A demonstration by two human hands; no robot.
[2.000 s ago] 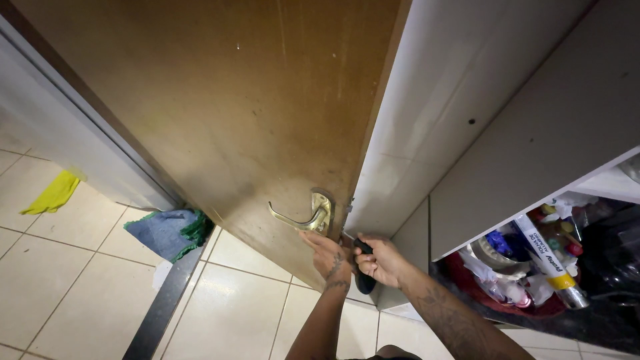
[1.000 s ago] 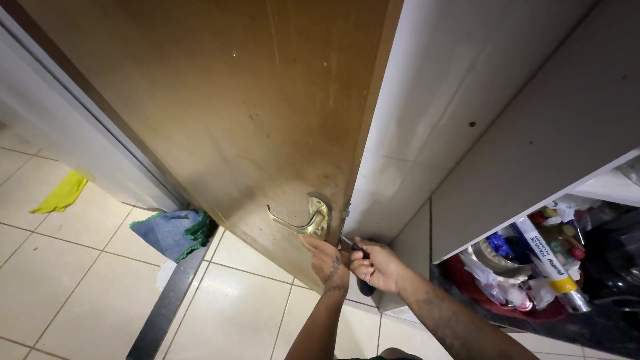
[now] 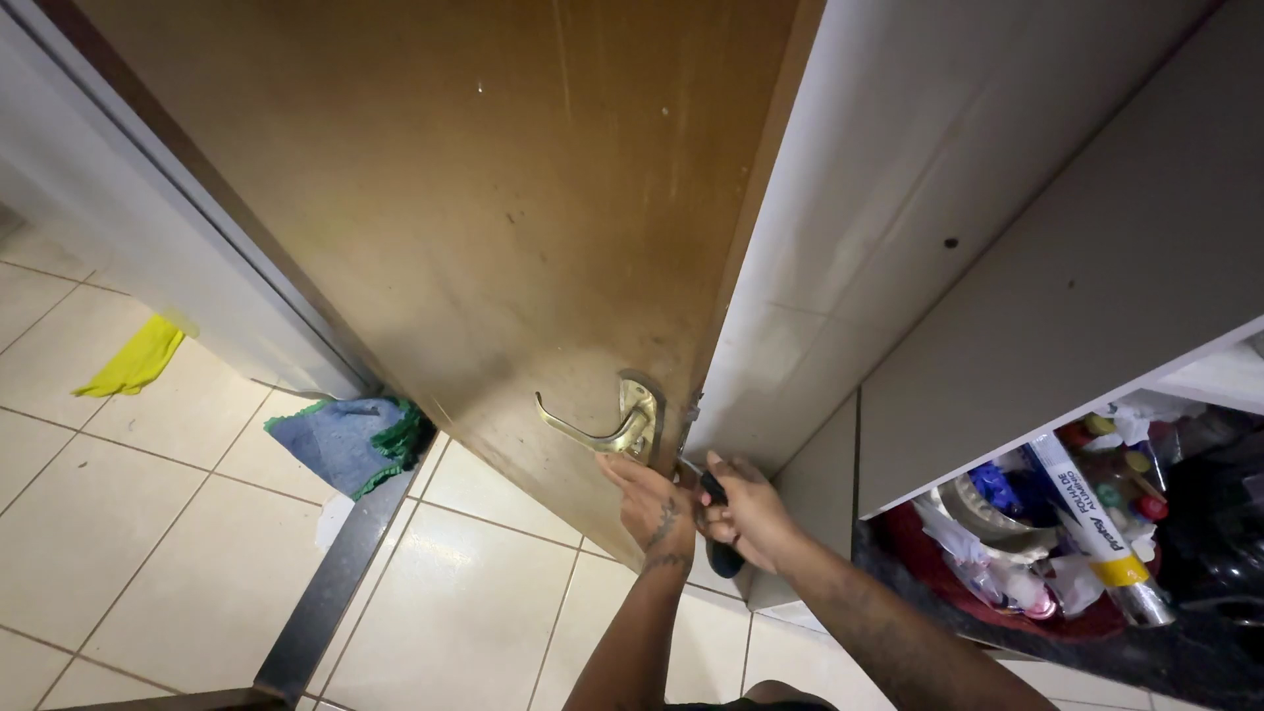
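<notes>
A brown wooden door (image 3: 553, 227) stands ajar, with a brass lever handle (image 3: 624, 434) low in the view. My left hand (image 3: 657, 509) rests against the door's edge just below the handle's plate; its fingers reach under the plate, and whether they pinch anything is hidden. My right hand (image 3: 749, 513) is closed around the black handle of a screwdriver (image 3: 711, 487), whose metal shaft points up and left at the door's edge. Near the shaft, a metal lock part (image 3: 691, 410) shows on that edge. The screwdriver's tip is too small to make out.
A blue cloth with green trim (image 3: 346, 439) lies by the door frame, near a dark threshold strip (image 3: 336, 583). Farther left, a yellow cloth (image 3: 136, 357) is on the tiles. At right, a cabinet shelf holds an aluminium foil box (image 3: 1086, 509), bags and a red tray or mat (image 3: 894, 553).
</notes>
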